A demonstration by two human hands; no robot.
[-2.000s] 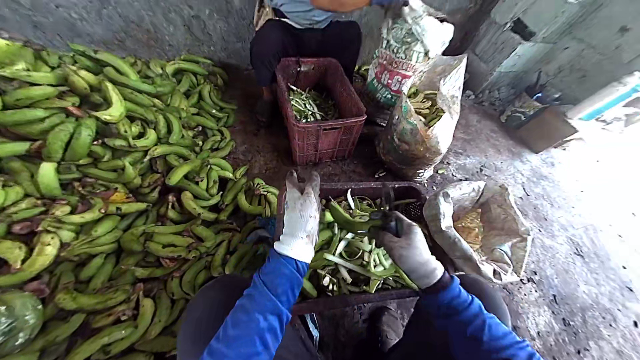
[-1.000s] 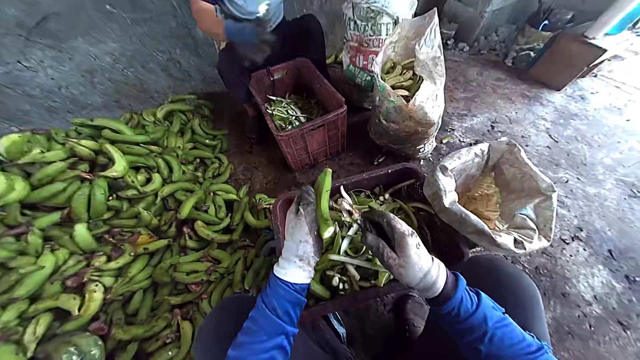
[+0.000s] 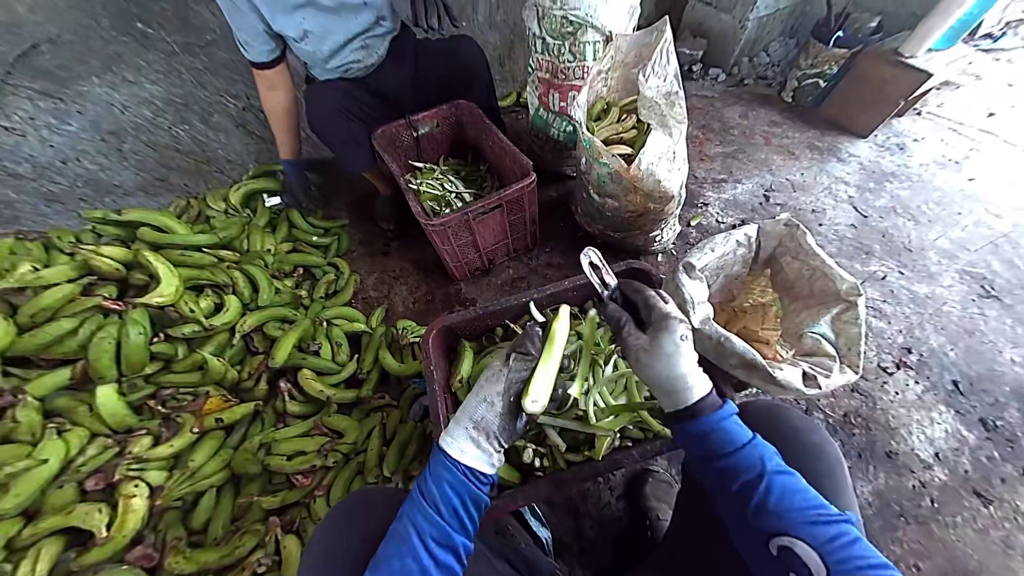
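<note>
My left hand (image 3: 500, 400), in a dirty white and grey glove, holds a partly peeled green plantain (image 3: 547, 360) upright over a dark red plastic crate (image 3: 436, 352). Strips of green peel (image 3: 616, 400) fill much of that crate. To the right, my gloved right hand (image 3: 660, 344) grips a peeler (image 3: 598, 270) with a looped metal head, raised above the crate's far right corner and apart from the plantain. The peeler's handle is mostly hidden in my fingers.
A large heap of green plantains (image 3: 200, 360) lies at left. Ahead stand a second red crate (image 3: 496, 232) with peel strips and a sack of plantains (image 3: 632, 192). An open sack (image 3: 824, 320) sits at right. A co-worker (image 3: 352, 48) sits beyond, one gloved hand at the heap.
The plantain in my left hand shows pale peeled flesh where it looked green a second ago. My right hand has moved away from it. The co-worker's hand has reached down to the heap.
</note>
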